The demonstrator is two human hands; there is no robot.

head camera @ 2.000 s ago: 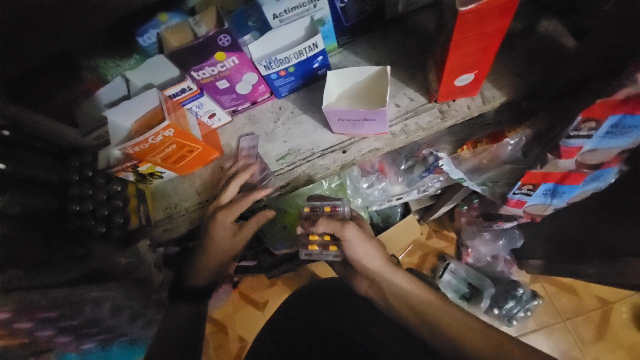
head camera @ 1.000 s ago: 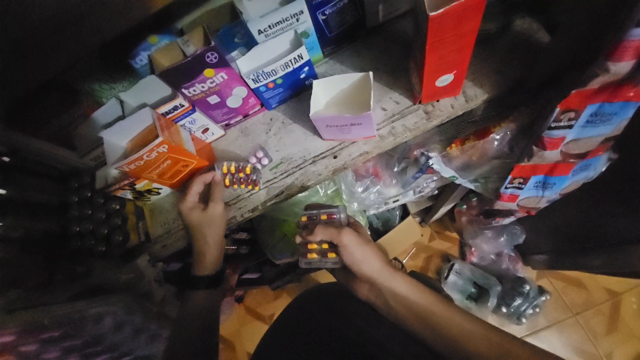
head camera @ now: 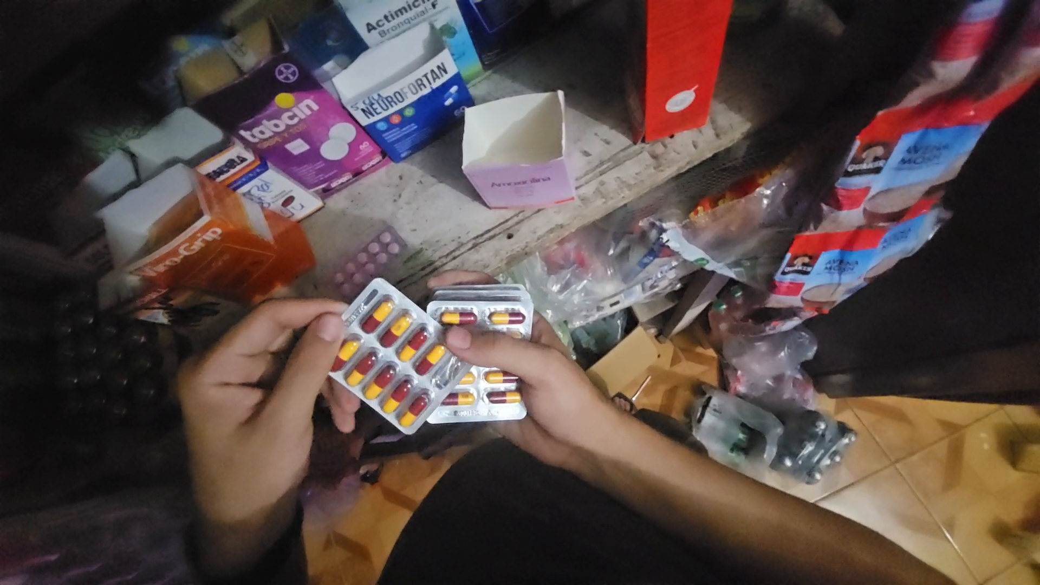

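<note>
My left hand (head camera: 260,406) pinches the upper left edge of a blister pack of red-and-yellow capsules (head camera: 390,355) between thumb and finger. That pack is tilted and overlaps a stack of similar blister packs (head camera: 487,398), which my right hand (head camera: 536,374) grips with the thumb on top. The right thumb tip is at the border of the two. Behind my hands, a blister pack of round pink tablets (head camera: 368,262) lies on the wooden shelf (head camera: 455,236). An open orange box (head camera: 211,252) stands near my left hand, and an open pink-and-white box (head camera: 524,175) stands further back.
An open purple box (head camera: 305,134), an open blue-and-white box (head camera: 414,106) and a tall red box (head camera: 681,69) stand along the shelf. Red-and-blue oat sachets (head camera: 861,252) hang at the right. Clear plastic bottles (head camera: 772,435) lie low, near the tiled floor (head camera: 918,463).
My left hand has come from the shelf to my right hand, bringing the capsule blister pack that lay at its fingertips beside the pink tablets. The right hand still grips its stack.
</note>
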